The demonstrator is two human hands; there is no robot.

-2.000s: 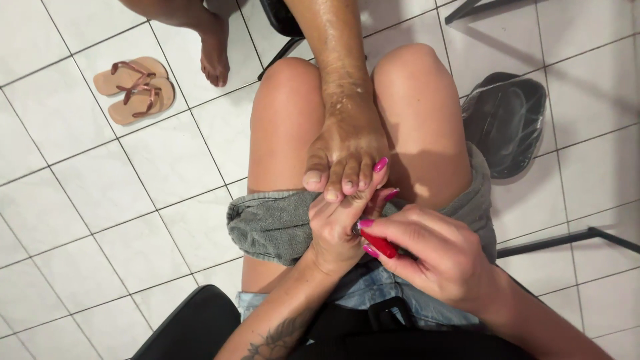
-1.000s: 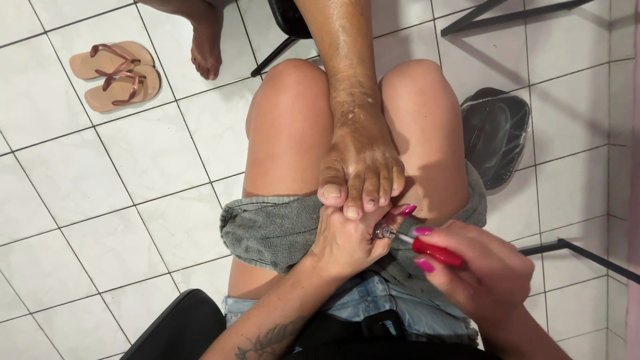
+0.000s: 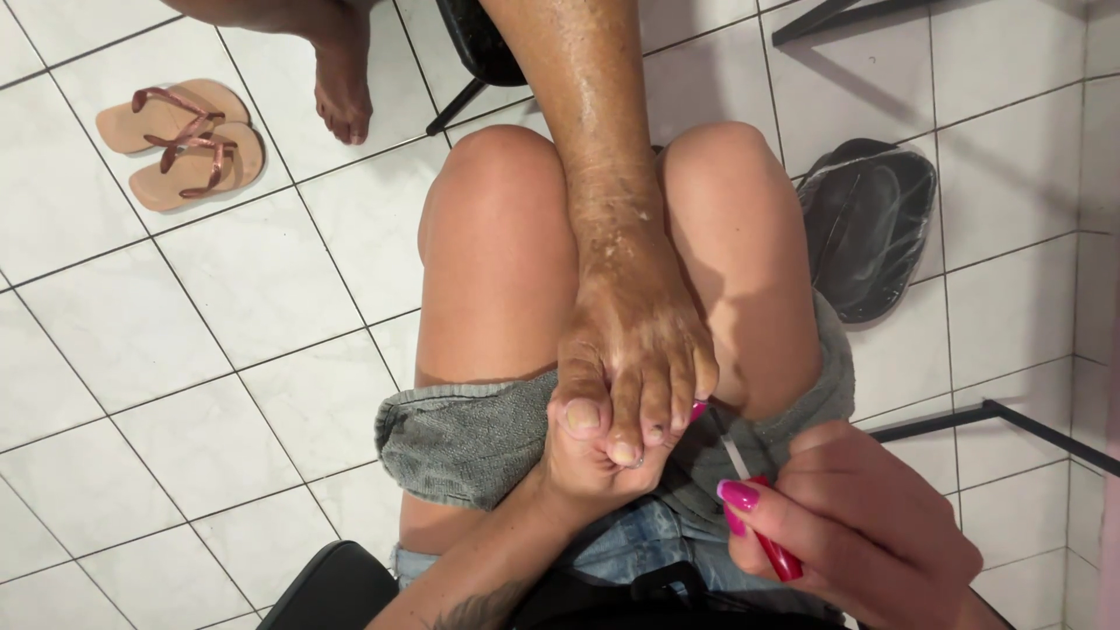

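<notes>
Another person's bare foot rests toes toward me between my thighs, above a grey towel across my lap. My left hand is under the toes and grips the front of the foot, its fingers mostly hidden beneath. Beside the smallest toe, my right hand pinches a red-handled applicator with a thin pale stem; its dark tip points up-left near the little toe and a pink nail of my left hand. Whether the tip touches the toe I cannot tell.
A pair of tan flip-flops lies on the white tiled floor at left. The person's other foot is on the tiles. At right sits a black tray in clear plastic, with dark metal legs near it. A black chair edge is at lower left.
My right hand has moved away from my left hand's palm side, where the applicator's tip was a second ago, and the tip is now by the smallest toes.
</notes>
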